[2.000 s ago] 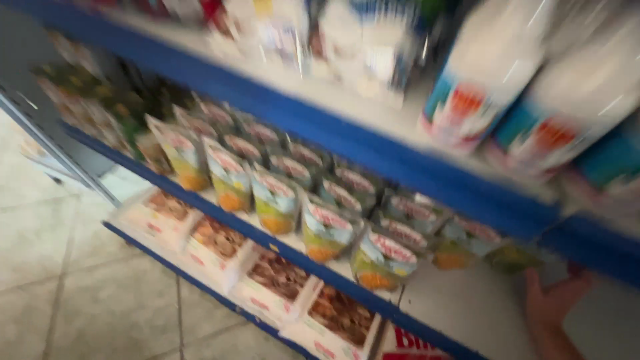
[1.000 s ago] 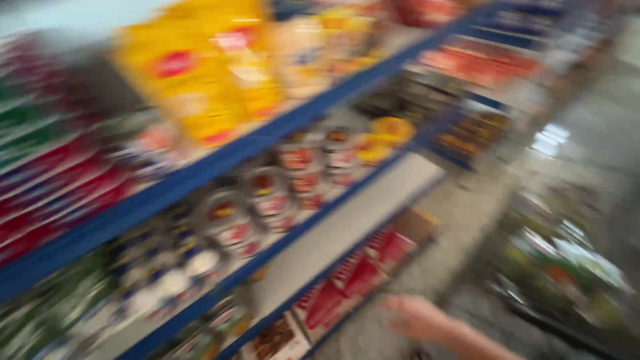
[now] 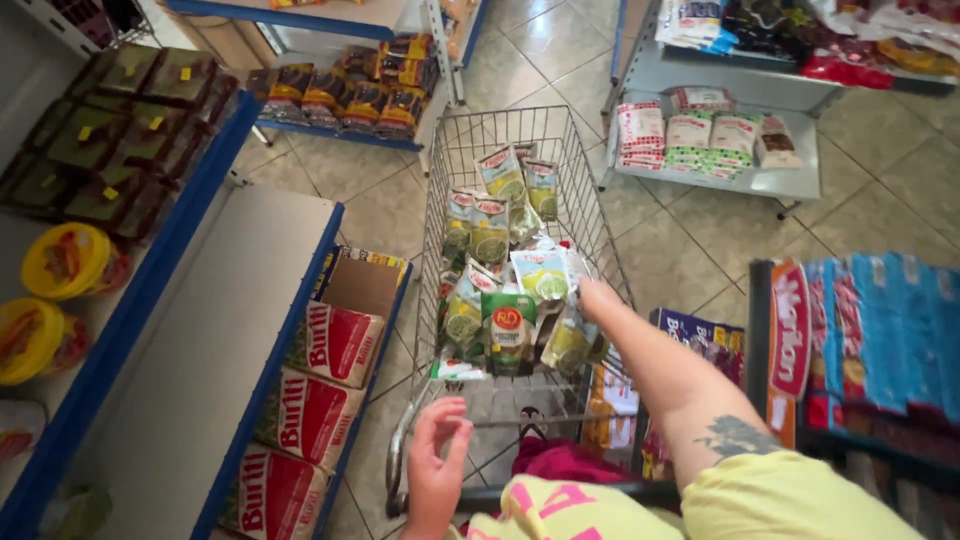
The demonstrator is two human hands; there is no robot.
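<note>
A wire shopping cart (image 3: 525,120) stands in front of me, holding several food pouches. My right hand (image 3: 598,300) reaches into it, at the right edge of a pale pouch with green peas pictured (image 3: 541,274); its fingertips are hidden, so a grip cannot be made out. Just below that lies a green pouch with a red round logo (image 3: 510,330). More pea pouches (image 3: 489,229) lean further up the basket. My left hand (image 3: 439,457) is raised near the cart's handle, fingers curled and apart, holding nothing.
On the left, blue-edged shelves (image 3: 289,315) carry dark packaged blocks (image 3: 124,127) and yellow-lidded tubs (image 3: 67,259). Red and white packages (image 3: 319,416) sit on the lowest shelf. Another rack (image 3: 712,184) with bagged goods stands at upper right, and a blue-packet display (image 3: 892,337) at right.
The view has swung from the shelves to the cart. My right hand is now inside the basket, and my left hand shows by the handle.
</note>
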